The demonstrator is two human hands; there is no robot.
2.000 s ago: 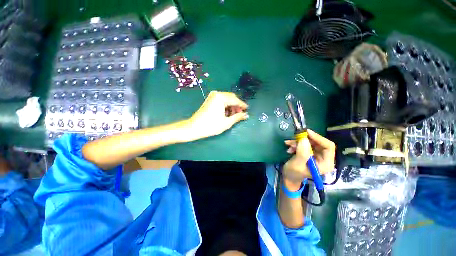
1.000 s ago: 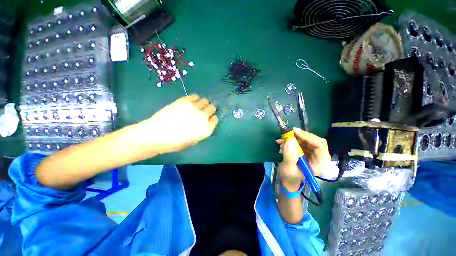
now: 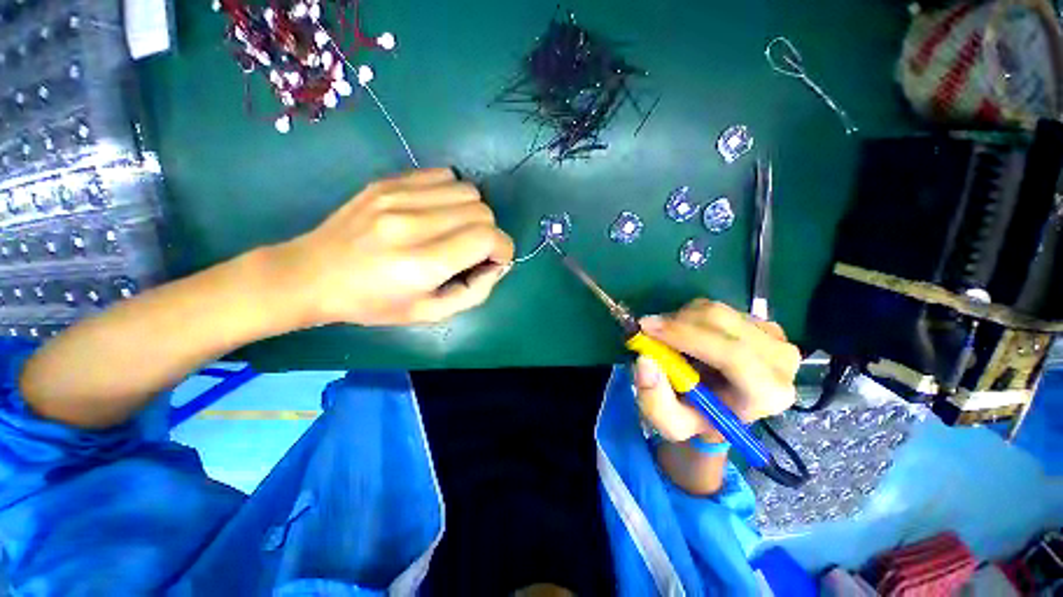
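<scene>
My left hand holds the thin silver solder wire, whose end reaches a small round board on the green mat. My right hand holds the yellow and blue soldering iron like a pen. The iron's tip is at the lower edge of that board, by the wire's end. Several more round boards, one of them here, lie to the right. Both hands are bare.
Tweezers lie right of the boards. Black wires are piled mid-mat, red wires with white ends further left. A wire loop, tape roll and black box-like unit are at right. Blister trays are at left.
The view has moved closer to the boards. The iron's tip has moved left and down to the leftmost board. My left hand has brought the solder wire's end to the same board.
</scene>
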